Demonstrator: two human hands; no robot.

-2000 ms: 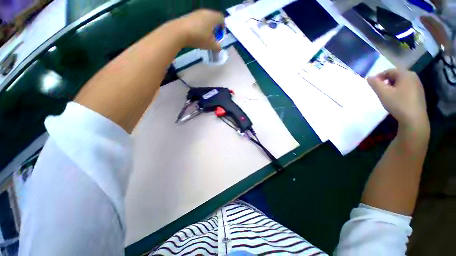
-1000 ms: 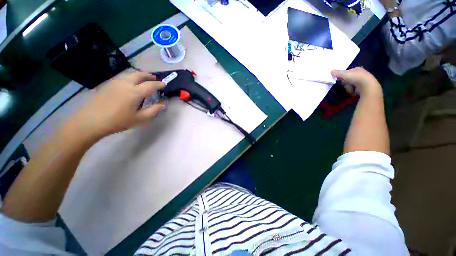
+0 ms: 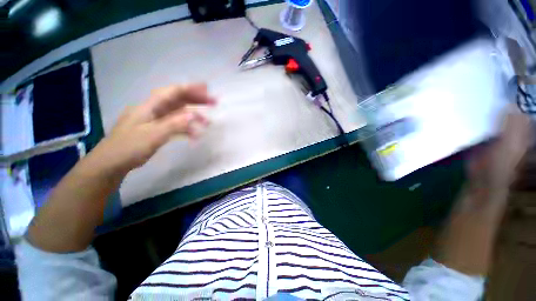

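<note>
My right hand, blurred, holds a tablet assembly by its right edge, raised at the right. Its dark half is at the top and its white half nearer me; a small yellow patch shows near its lower left corner. My left hand is open and empty above the beige mat, fingers pointing right. The black soldering gun with red trigger lies on the mat between the hands, metal tip to the left, its cord running toward the mat's near edge.
A solder spool with a blue top stands at the mat's far right. A black holder is at the far edge. Two tablet assemblies lie at the left. The green bench edge runs in front of me.
My right hand has lifted the tablet assembly from the white paper area. My left hand has moved away from the soldering gun. The camera view has shifted, showing the assemblies at the left.
</note>
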